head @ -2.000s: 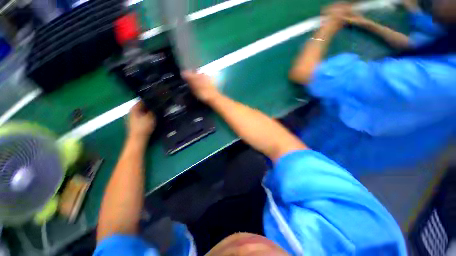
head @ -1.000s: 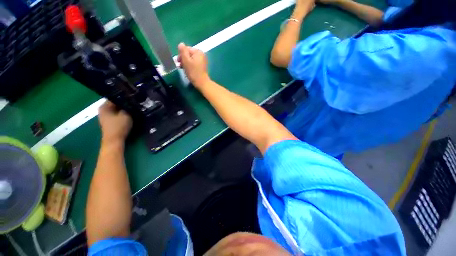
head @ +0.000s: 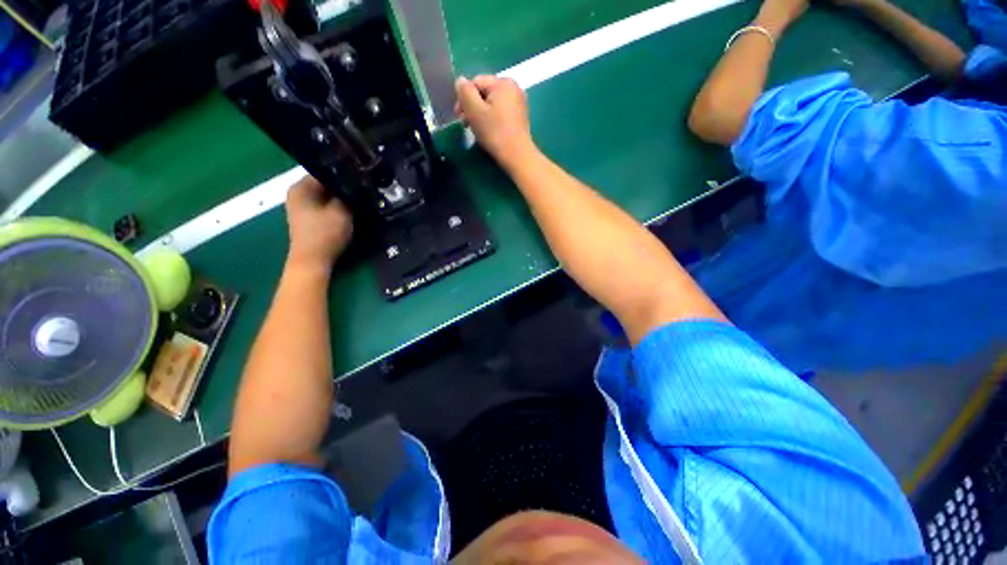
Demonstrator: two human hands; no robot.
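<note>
The black toggle press fixture (head: 364, 144) stands upright on the green bench in front of me. Its red clamp handle (head: 268, 4) is cut off by the top edge. Its flat base plate (head: 436, 256) lies nearest me, with screws and white lettering. The pressure head and nest (head: 394, 195) are low in the middle; whether a unit sits there I cannot tell. My left hand (head: 318, 224) is at the fixture's left side, its fingers hidden behind it. My right hand (head: 494, 110) is curled beside the grey metal upright, right of the fixture; whether it holds something I cannot tell.
A black parts tray (head: 166, 66) is beyond the fixture at left. A green-yellow fan (head: 66, 326) and a wooden-coloured block (head: 177, 373) are at left. A small dark module (head: 127, 228) lies on the green surface. A neighbouring worker's blue sleeve (head: 872, 166) is at right.
Compared with one second ago, the whole view has shifted, with fixture, fan and hands now further right and higher. My hands keep about the same places beside the fixture. The red handle is now mostly cut off.
</note>
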